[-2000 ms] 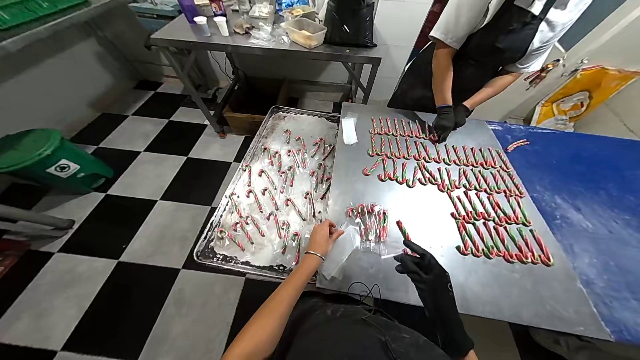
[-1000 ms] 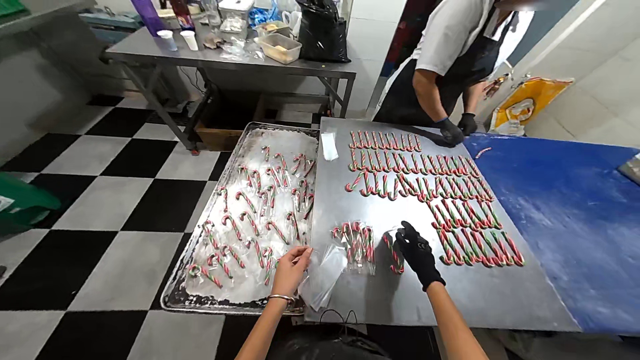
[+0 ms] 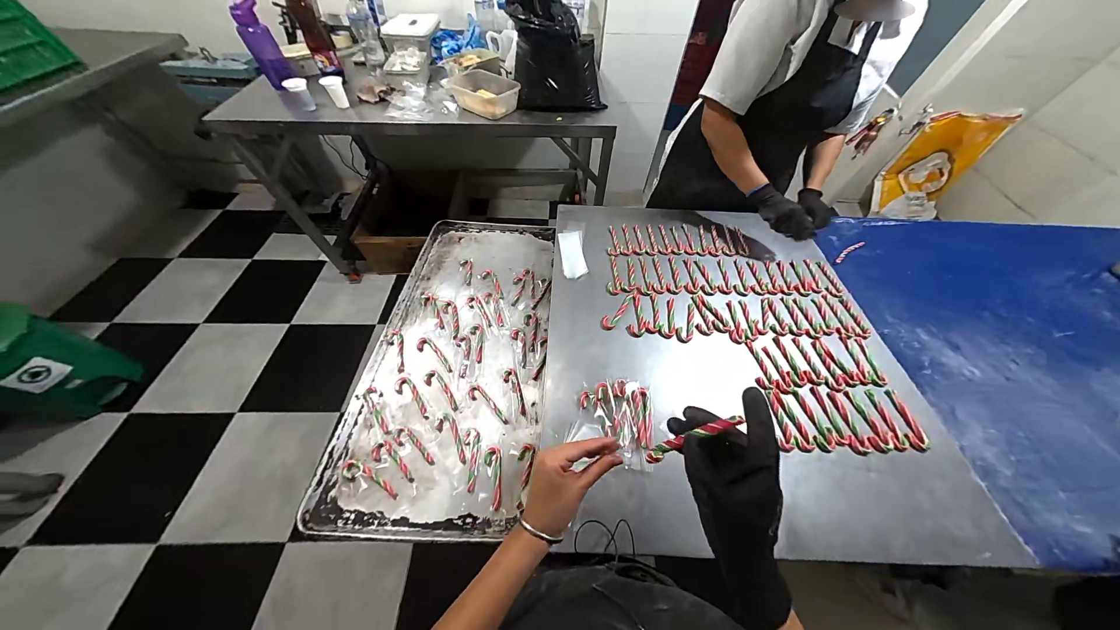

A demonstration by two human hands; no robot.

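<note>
My bare left hand (image 3: 573,477) pinches a clear plastic sleeve (image 3: 588,430) at the left edge of the metal tabletop. In my black-gloved right hand (image 3: 731,472) is a red, white and green candy cane (image 3: 696,439), its hooked end pointing toward the left hand. Several wrapped candy canes (image 3: 623,407) lie in a small group just beyond my left hand. Rows of candy canes (image 3: 722,276) cover the far and right parts of the metal tabletop (image 3: 857,503). Further wrapped canes (image 3: 437,389) lie spread on the large baking tray (image 3: 317,490) to the left.
Across the table stands a person in a dark apron, whose gloved hands (image 3: 794,213) are together near its far edge. A blue surface (image 3: 1006,350) adjoins on the right. Behind is a steel table (image 3: 420,122) with bottles and containers. A green bin (image 3: 57,367) stands at far left.
My right hand has lifted a candy cane off the tabletop and turned it toward my left hand. The stack of clear sleeves seen beside my left hand earlier is no longer plain there.
</note>
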